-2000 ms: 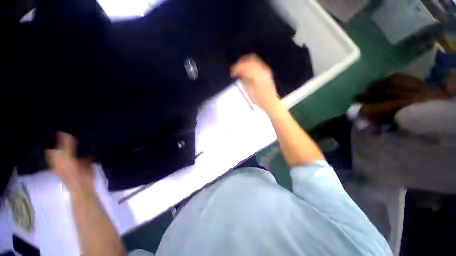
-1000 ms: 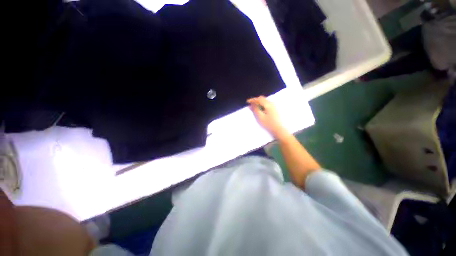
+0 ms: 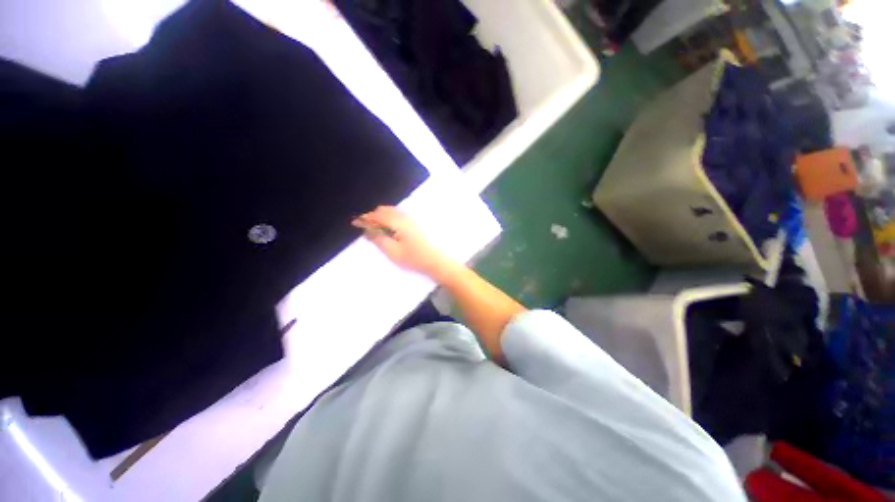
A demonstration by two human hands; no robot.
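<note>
A black garment lies spread flat on the white-topped table. A round shiny disc, likely a button, shows on the cloth. My right hand rests at the garment's near edge, fingertips on the black cloth; something small and dark shows at the fingers, too blurred to name. Whether the fingers grip the cloth cannot be told. My left hand is out of the picture. A thin brownish strip sticks out from under the cloth near the table edge.
A white plastic bin with black garments stands beyond the table's right end. Two more pale bins, one tipped with dark blue cloth and one with black cloth, stand on the green floor. Red and orange items are at right.
The view has swung right, showing more bins. The garment, turned up and bunched at first, now lies flat. My left hand has left the picture; my right hand stays by the cloth edge.
</note>
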